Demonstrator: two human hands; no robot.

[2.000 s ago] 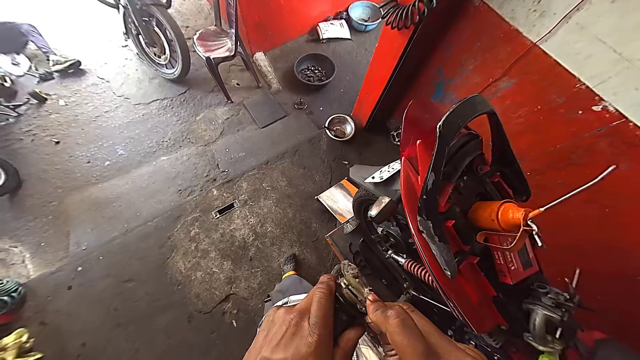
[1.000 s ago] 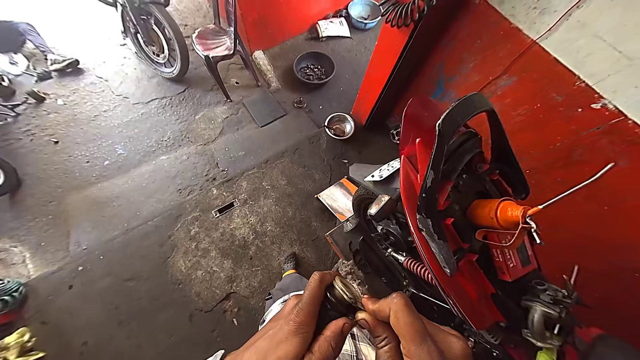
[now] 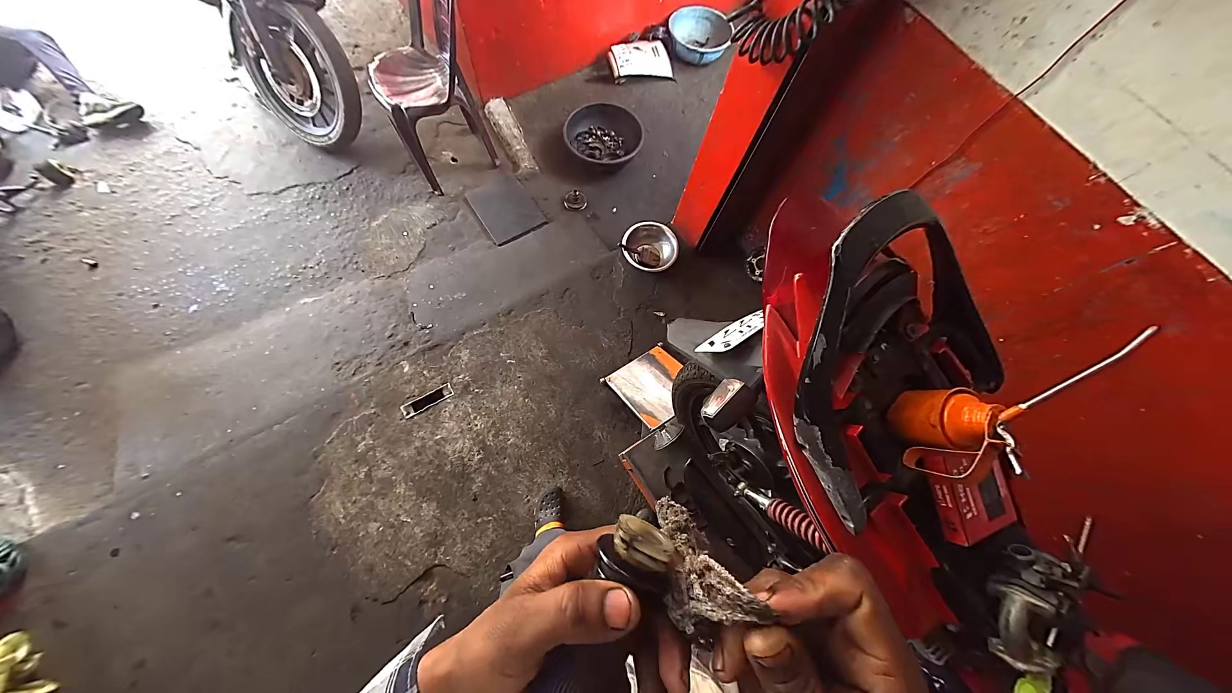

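Near the bottom centre, my left hand (image 3: 549, 611) grips a small round part (image 3: 643, 544), black at its base with a dull yellowish-brown end. My right hand (image 3: 833, 616) pinches a dirty grey rag (image 3: 712, 587) between thumb and fingers, and the rag lies against the right side of the part. What the part is I cannot tell. Right beside my hands stands a motorcycle with a red tail panel (image 3: 784, 337), a black grab rail (image 3: 828, 385) and a red-coiled shock absorber (image 3: 797, 523). An orange oil can (image 3: 948, 419) with a long thin spout rests in its open seat area.
A steel bowl (image 3: 650, 246), a black basin of small parts (image 3: 603, 135) and a blue basin (image 3: 701, 36) stand on the floor ahead. A plastic chair (image 3: 412, 79) and another motorcycle's wheel (image 3: 300, 77) are farther off. At the far left a person's leg (image 3: 53, 63) shows.
The round part now sits upright in my left hand with its yellowish end exposed. My right hand has moved off it to the right, and the grey rag is stretched between them.
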